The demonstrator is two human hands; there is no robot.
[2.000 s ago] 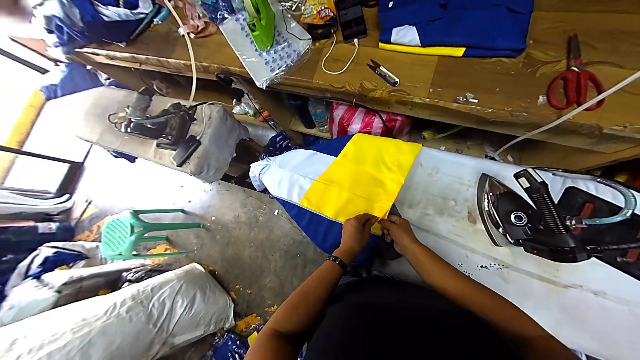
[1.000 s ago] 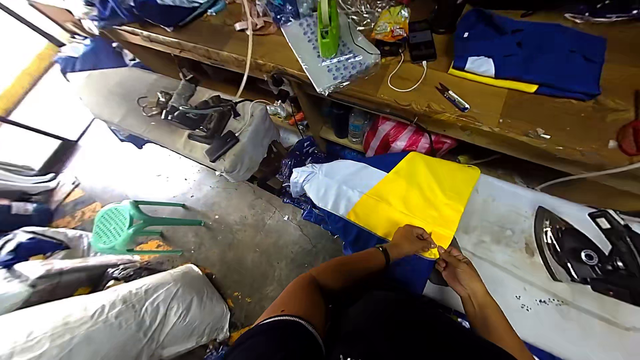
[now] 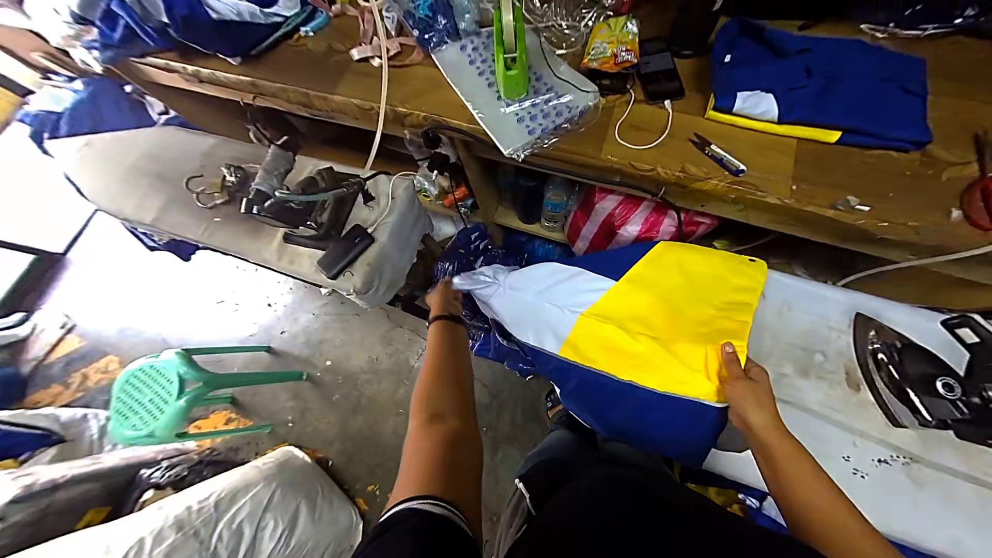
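A garment with yellow, white and blue panels (image 3: pixel 659 318) lies over the end of a white ironing board (image 3: pixel 814 341). At its far left end, my left hand (image 3: pixel 446 298) grips the bunched white part of the cloth. My right hand (image 3: pixel 748 387) pinches the lower right corner of the yellow panel, thumb on top and fingers underneath. A black steam iron (image 3: pixel 922 380) rests on the board to the right of my right hand.
A wooden table (image 3: pixel 573 163) bears a green tape dispenser (image 3: pixel 510 54), thread snips (image 3: pixel 717 153), a phone (image 3: pixel 660 76) and a folded blue garment (image 3: pixel 821 85). Another iron (image 3: pixel 318 201) sits on the left ironing board (image 3: pixel 155 170). A green plastic stool (image 3: pixel 155 395) lies on the floor.
My left hand has moved from the yellow panel's lower corner, beside my right hand, out left to the white end of the garment. My right hand stays at that corner.
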